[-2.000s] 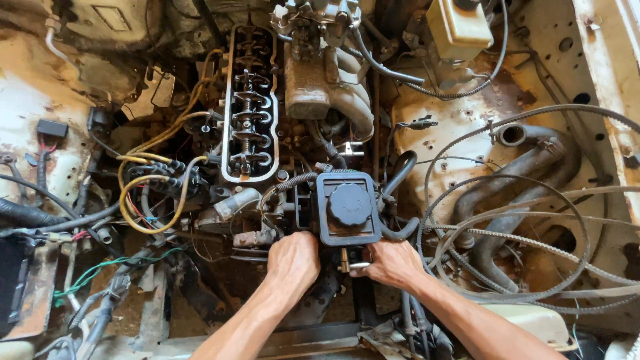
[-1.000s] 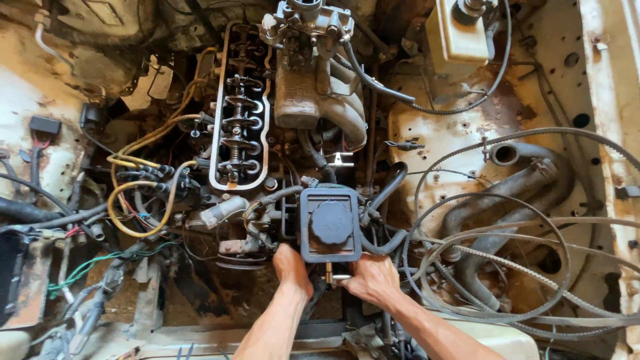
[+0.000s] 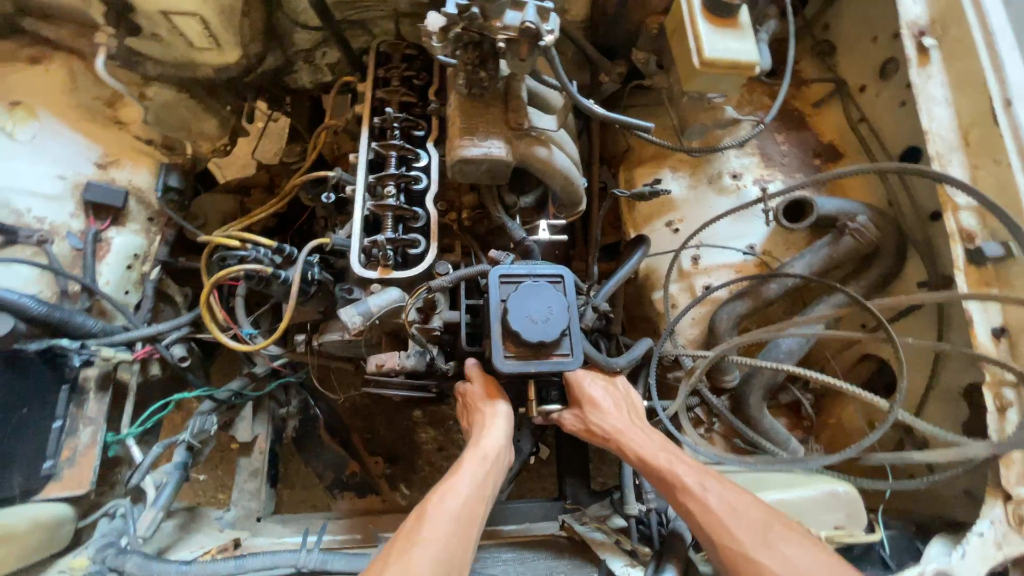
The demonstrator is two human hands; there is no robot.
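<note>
A black square reservoir with a round ribbed cap (image 3: 537,314) sits at the front of the engine, in the middle of the head view. Below its left corner is my left hand (image 3: 483,402), thumb pointing up against the parts there; its fingers are hidden underneath. My right hand (image 3: 602,406) grips a metal tool or rod end (image 3: 547,410) under the reservoir's right corner, beside a brass-coloured fitting (image 3: 532,392). Behind the reservoir lie the open cylinder head with its rocker arms (image 3: 392,192) and the intake manifold (image 3: 552,164).
Looped drive belts (image 3: 780,364) and curved metal pipes (image 3: 808,296) lie at the right. Yellow ignition leads (image 3: 240,244) and green wires (image 3: 160,410) run at the left. A yellowed fluid tank (image 3: 714,40) stands at the upper right; the front crossmember (image 3: 384,528) spans the bottom.
Both hands stay under the reservoir. My left hand's thumb now shows upright at its lower left corner. The view has shifted slightly.
</note>
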